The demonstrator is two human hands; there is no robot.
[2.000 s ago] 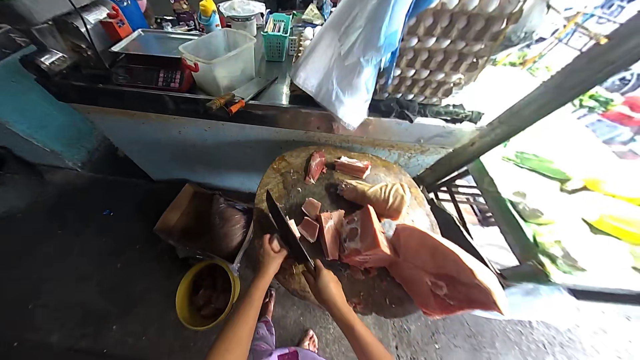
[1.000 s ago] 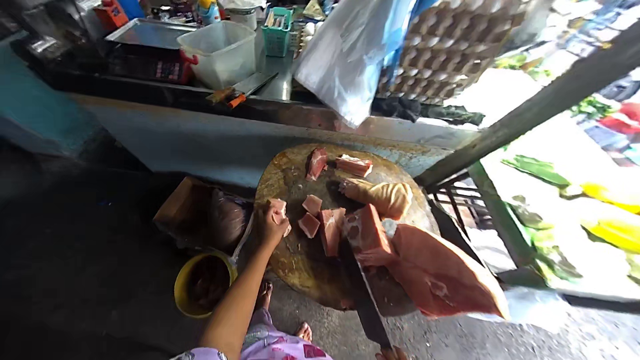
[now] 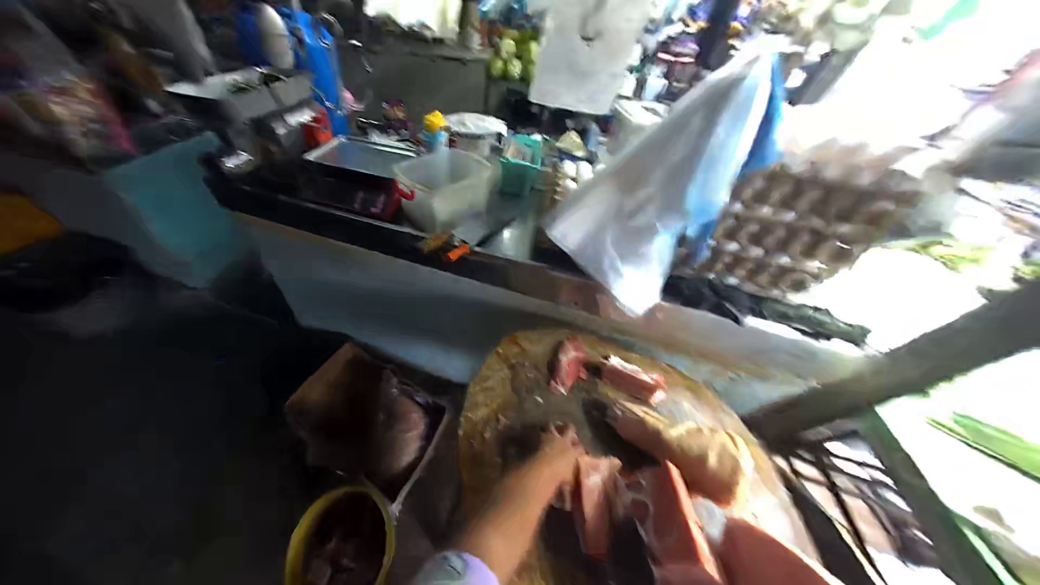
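Observation:
My left hand (image 3: 561, 451) reaches over the round wooden chopping block (image 3: 496, 390), its fingers at small pieces of meat; blur hides whether it grips one. Just right of it lies a cut slab of meat (image 3: 597, 496), beside a thick block of meat (image 3: 670, 520) and a large piece of meat (image 3: 764, 556) at the lower edge. A pig's foot (image 3: 699, 455) rests behind them. Two meat chunks, one upright-looking (image 3: 569, 364) and one flatter (image 3: 634, 379), lie near the block's far edge. My right hand and the knife cannot be made out.
A yellow bucket (image 3: 296, 544) holding meat and a cardboard box (image 3: 333, 394) with a bag stand left of the block. The counter beyond carries a clear plastic tub (image 3: 447, 191) and orange-handled tools (image 3: 457, 252). A plastic bag (image 3: 634, 211) hangs before egg trays (image 3: 796, 227). A post (image 3: 894, 374) slants at right.
The view has swung up and left. My left hand has moved from the block's left edge toward the small cut pieces. My right hand, earlier holding the knife, is no longer visible.

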